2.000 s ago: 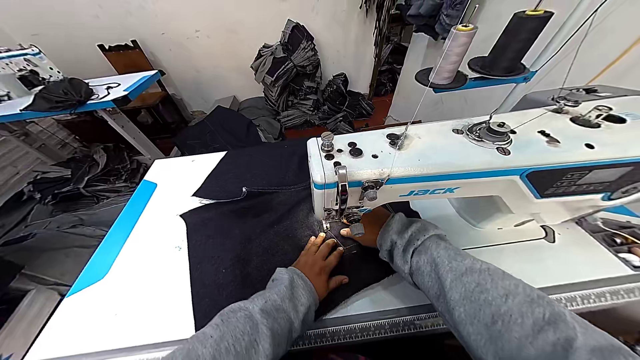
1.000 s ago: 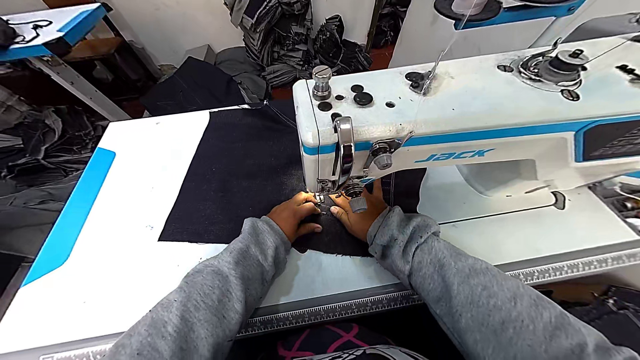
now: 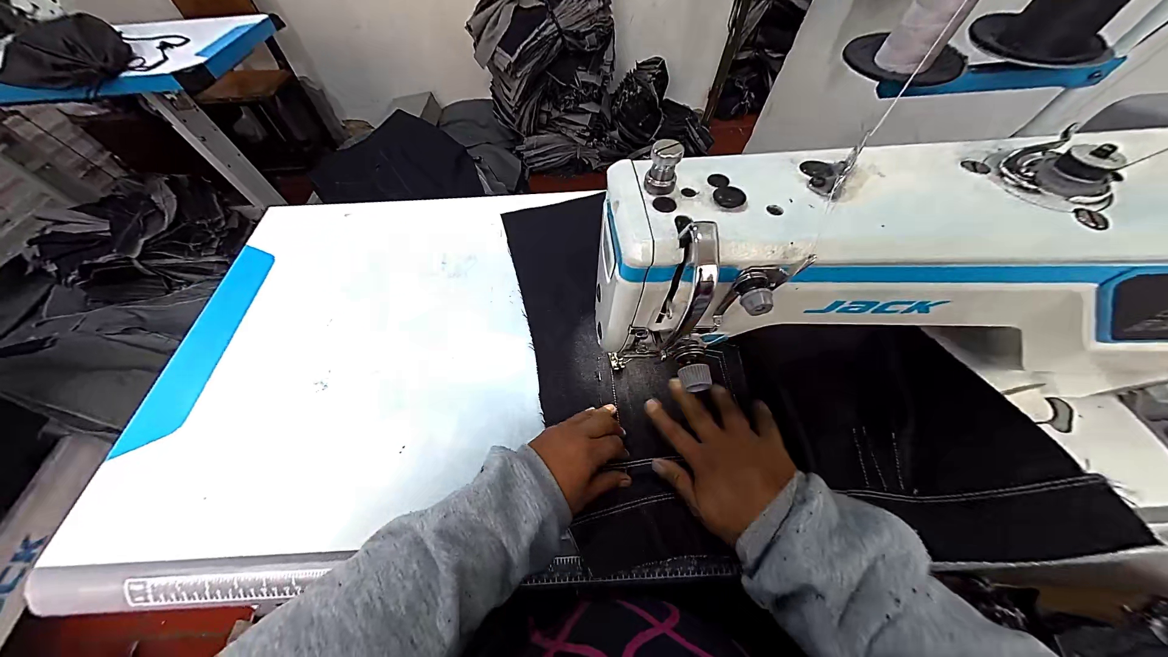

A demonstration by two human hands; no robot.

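Note:
A dark denim piece (image 3: 922, 438) with pale stitch lines lies across the bed of a white Jack sewing machine (image 3: 858, 228), passing under its arm and down over the front edge. The presser foot (image 3: 618, 362) stands over the cloth. Just in front of it my left hand (image 3: 584, 456) rests near the cloth's left part, fingers curled; whether it pinches the fabric I cannot tell. My right hand (image 3: 725, 456) lies flat on the denim with fingers spread, close to the grey knob (image 3: 694, 377) beside the needle area.
The white tabletop (image 3: 365, 365) extends left, with a ruler strip (image 3: 228, 587) along its front edge. Thread cones stand on a blue holder (image 3: 1004, 80) behind the machine. Piles of dark cloth (image 3: 557, 82) lie beyond the table, and another blue-edged table (image 3: 219, 46) stands at back left.
The denim is turned or shifted, now spreading right under the machine arm and over the front edge. Both hands have moved back from the presser foot, and my right hand has opened flat.

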